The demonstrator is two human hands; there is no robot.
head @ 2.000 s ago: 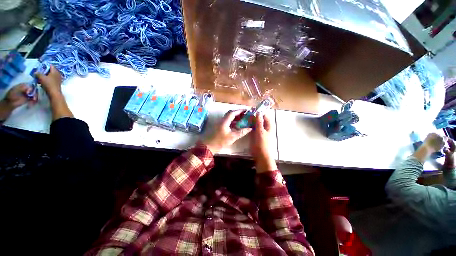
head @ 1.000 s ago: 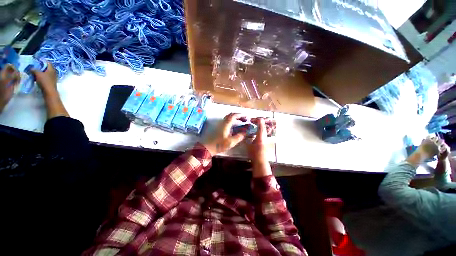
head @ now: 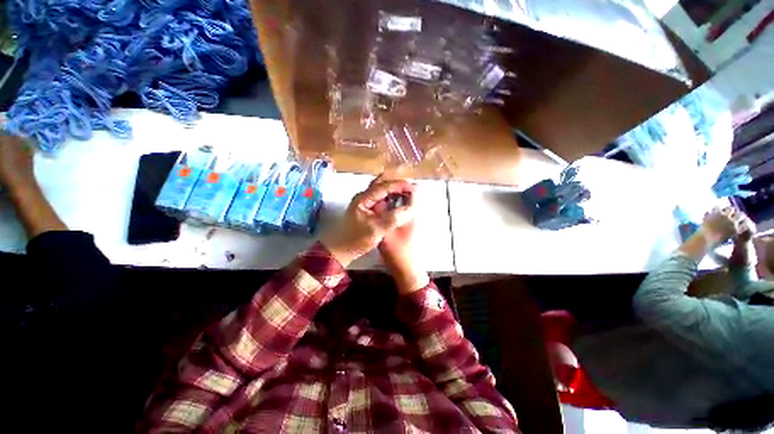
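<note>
My left hand [head: 367, 219] and my right hand [head: 401, 242] are together over the white table, in front of the open carton. A small dark piece [head: 395, 200], which looks like part of the cable bundle, shows between the fingers of my left hand. My right hand is partly hidden behind the left, and I cannot tell what its fingers hold. A row of light-blue finished packs [head: 242, 197] with orange dots and pale cord loops stands to the left of my hands.
The cardboard carton [head: 586, 114] holds clear plastic boxes [head: 387, 83]. A black smartphone [head: 151, 199] lies left of the packs. Dark teal bundles [head: 556, 202] lie right on the white table [head: 492, 246]. A blue cord pile [head: 127, 59] is upper left. People's arms show at both sides.
My hands have drawn closer together, with the right now partly behind the left. The piece is more covered by the fingers. The view has shifted, so the packs and phone appear further left.
</note>
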